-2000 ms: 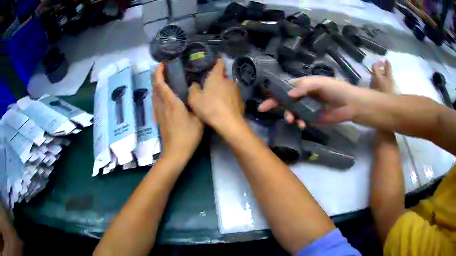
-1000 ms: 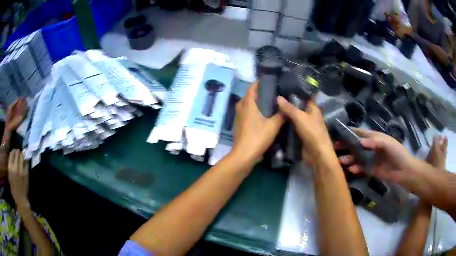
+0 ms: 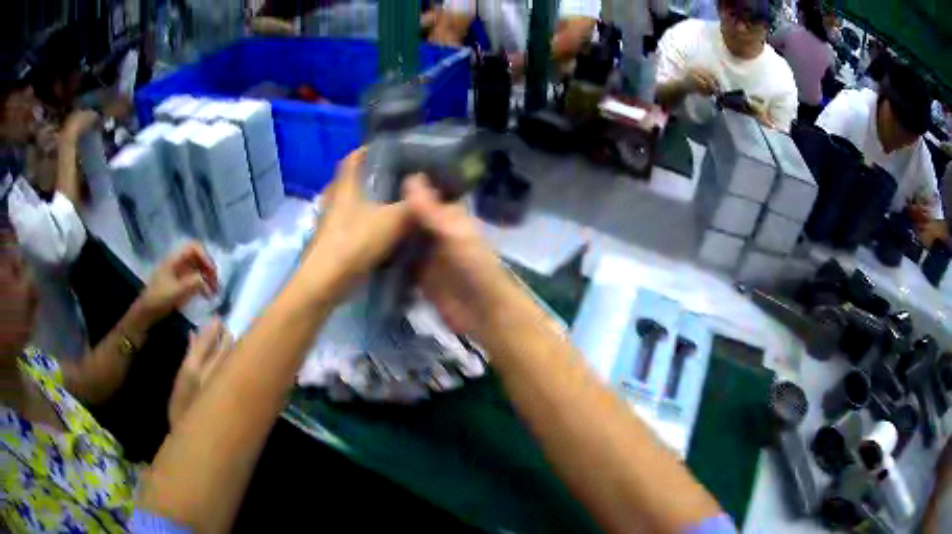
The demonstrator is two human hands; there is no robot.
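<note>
My left hand (image 3: 350, 224) and my right hand (image 3: 449, 250) are raised close together at centre-left, blurred. My left hand is around one dark grey mini fan (image 3: 390, 110), its head up. My right hand holds a second dark grey fan (image 3: 451, 167) with a yellow-green label near its head. The fans' lower parts are partly hidden by the hands. Behind and below them a fanned pile of flat unfilled cartons (image 3: 360, 365) lies on the green bench top. Light blue and white retail boxes (image 3: 626, 332) with fan pictures lie right of my hands.
Many dark grey fans (image 3: 856, 391) and a white fan (image 3: 885, 459) lie at the right. A blue bin (image 3: 324, 136) and standing cartons (image 3: 198, 172) are at the back left. Stacked small boxes (image 3: 746, 188) stand back right. A person in a patterned top (image 3: 63, 438) is at left; others sit behind.
The view has swung left. My hands and both fans have moved from beside the fan pile, past the retail boxes, to over the flat cartons. The blue bin and standing cartons now show more fully.
</note>
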